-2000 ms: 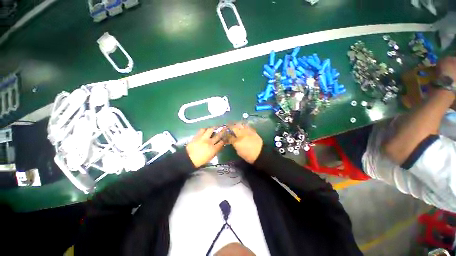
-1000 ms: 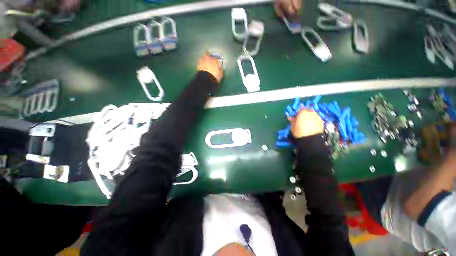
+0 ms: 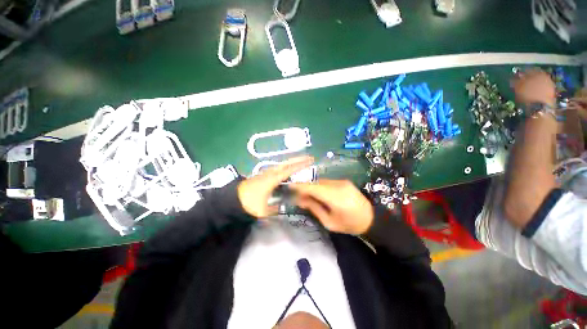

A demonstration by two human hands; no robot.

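My left hand (image 3: 260, 189) and my right hand (image 3: 341, 204) meet low in front of my chest. A small dark-and-silver part (image 3: 282, 195) is held between them; it is blurred and partly covered by fingers. Just beyond my hands, a white loop housing (image 3: 279, 142) lies flat on the green bench, its solid head to the right. A second white loop housing (image 3: 304, 173) lies nearer me, mostly hidden by my left hand.
A heap of white housings (image 3: 145, 167) is at left, beside a dark bench device (image 3: 48, 209). Blue cells (image 3: 402, 106) and silvery-green bits (image 3: 389, 144) are heaped at right, with small rings (image 3: 389, 193) near the edge. A neighbour's arm (image 3: 531, 160) reaches in at far right.
Both hands have come back from the far strip and the blue heap and now meet. A blue-headed unit now lies on the far strip; one white loop has gone from there. A second loop is beside the first.
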